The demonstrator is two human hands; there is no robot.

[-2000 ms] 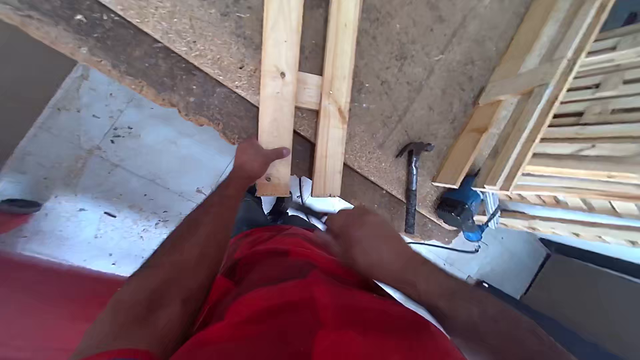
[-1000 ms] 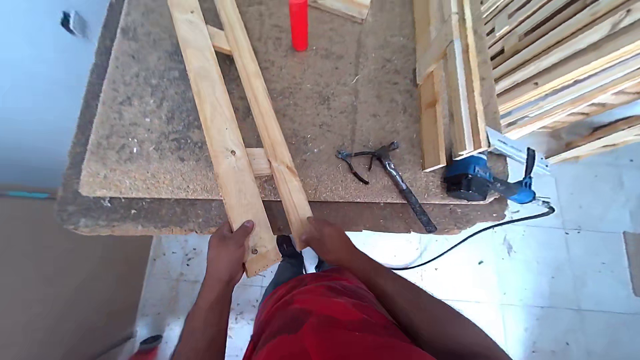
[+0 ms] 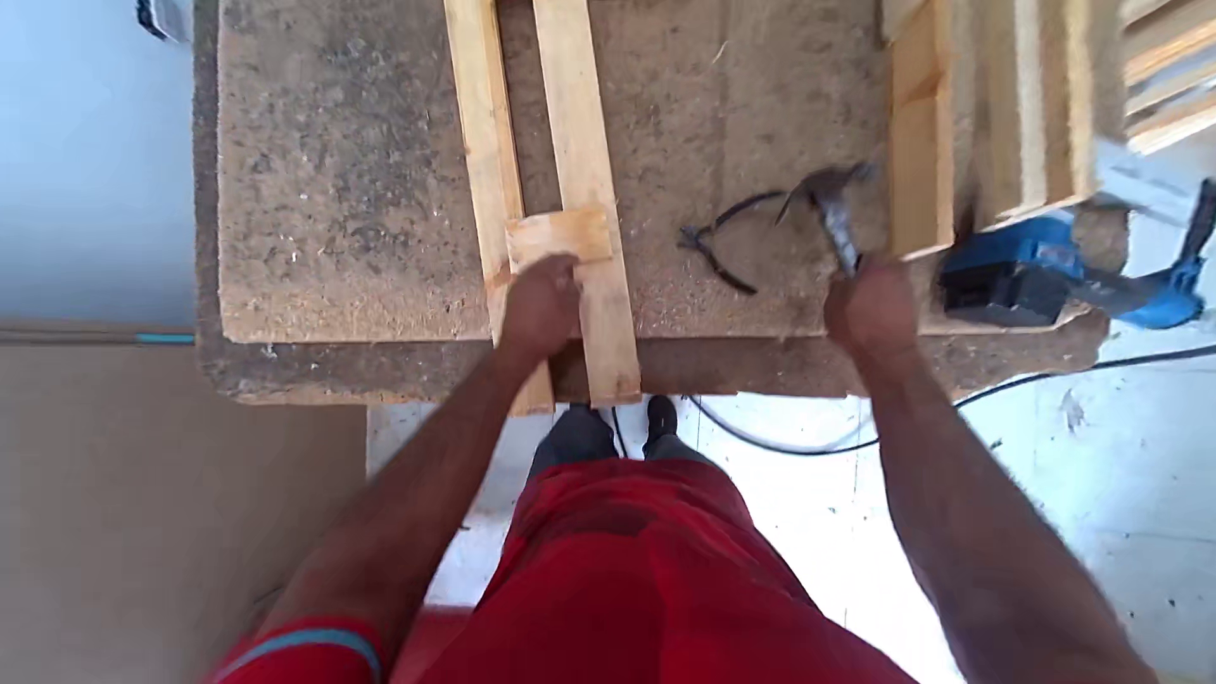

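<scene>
Two long pine boards lie side by side, the left board (image 3: pixel 484 161) and the right board (image 3: pixel 575 114), their near ends past the table edge. A short wooden crosspiece (image 3: pixel 559 236) spans both, face up. My left hand (image 3: pixel 541 309) rests at its lower edge, over the gap; whether the fingers grip it is unclear. On the right, my right hand (image 3: pixel 872 302) is closed around the handle of a claw hammer (image 3: pixel 834 214), whose head is toward the far side. Just left of the hammer are open pincers (image 3: pixel 712 242) with dark handles.
The worn particleboard tabletop (image 3: pixel 332 275) carries a stack of wooden frames (image 3: pixel 921 133) at right. Beside it, a blue and black power tool (image 3: pixel 1007 271) sits near the table corner. A black cable (image 3: pixel 817 451) curves across the floor. More slatted wood (image 3: pixel 1173 66) is at the upper right.
Both hands have left the near ends of the boards. The right hand has moved right and taken hold of the hammer. The boards now show the short crosspiece on top.
</scene>
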